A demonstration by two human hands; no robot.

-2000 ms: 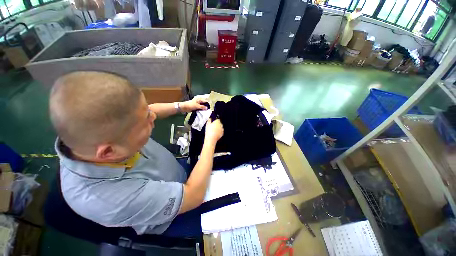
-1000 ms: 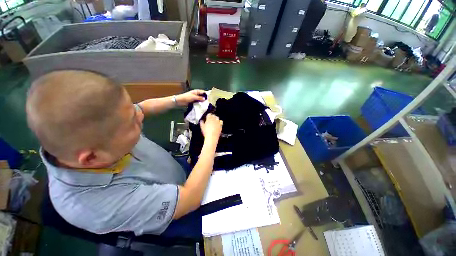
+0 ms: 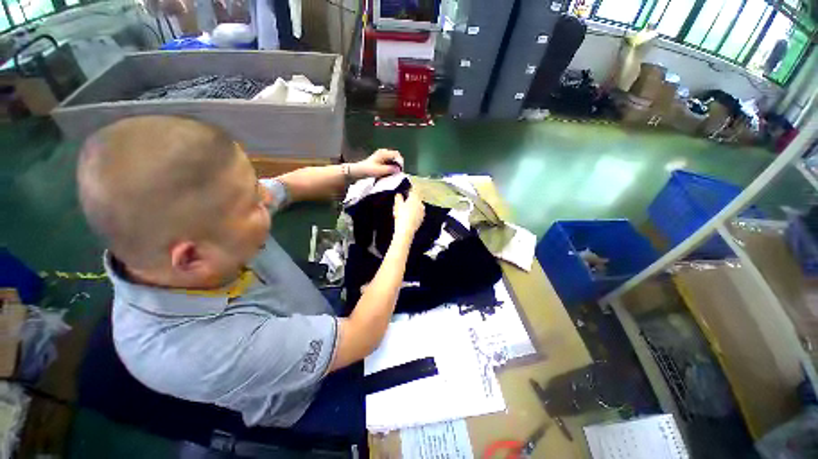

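Neither of my hands is in the picture. Nearest in front of me, a black garment [image 3: 448, 269] with white parts lies bunched on a tan table [image 3: 561, 363]. A seated person in a grey polo [image 3: 233, 332] holds its upper left part with both hands, one at the top edge and one on the black cloth. White cloth shows near those hands. A black strip [image 3: 401, 375] lies flat on white paper sheets [image 3: 430, 399] below the garment.
Orange-red-handled scissors [image 3: 505, 448] lie at the table's near edge, partly cut off. A printed sheet [image 3: 635, 439] is to their right. Blue bins [image 3: 596, 260] and a white-framed shelf [image 3: 691, 242] stand right of the table. A large grey bin [image 3: 215, 99] stands behind the person.
The person's hands have moved up and right, lifting and turning the garment's upper part. More white cloth shows at its right side. The camera view has shifted slightly.
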